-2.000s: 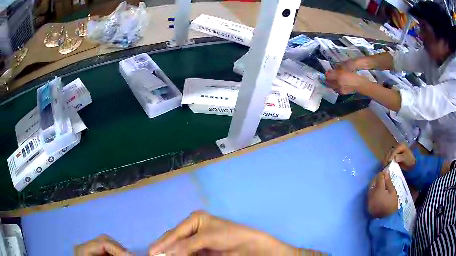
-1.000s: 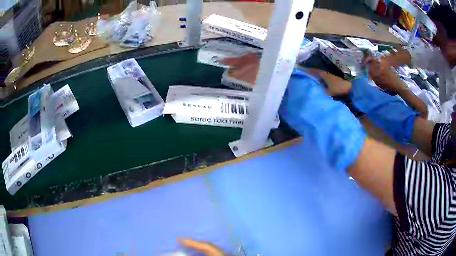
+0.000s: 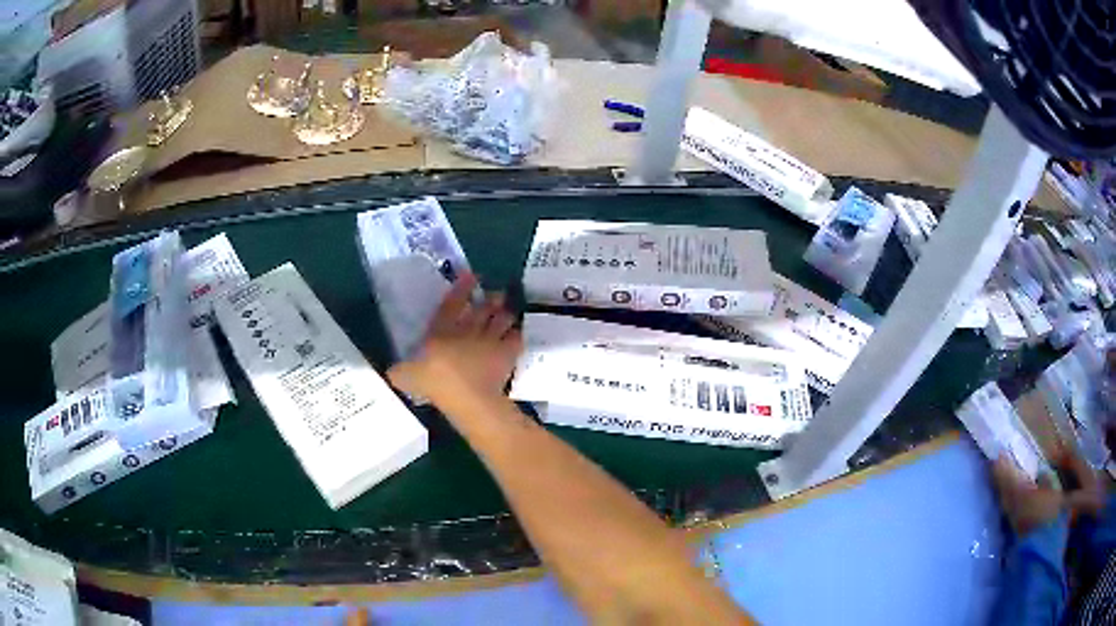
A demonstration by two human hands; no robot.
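A white blister tray (image 3: 410,245) with compartments and a milky piece lies lengthwise on the dark green belt. My right hand (image 3: 459,355) reaches in from the bottom over its near end, thumb at the left side and fingers at the right, and hides that end. My left hand (image 3: 355,615) shows only as a fingertip at the bottom edge; the rest is cut off. A white printed carton (image 3: 321,385) lies just left of the tray.
Cartons (image 3: 667,379) lie right of my hand, beside a white post (image 3: 912,306). A tray (image 3: 145,318) rests on cartons at left. A neighbour's blue-sleeved hands (image 3: 1034,495) hold a packet at right. A black fan (image 3: 1040,61) hangs at upper right.
My right hand has come up over the belt onto the tray. A carton now lies left of the tray and another behind the right-hand cartons. The neighbour's arms have drawn back. The view has shifted.
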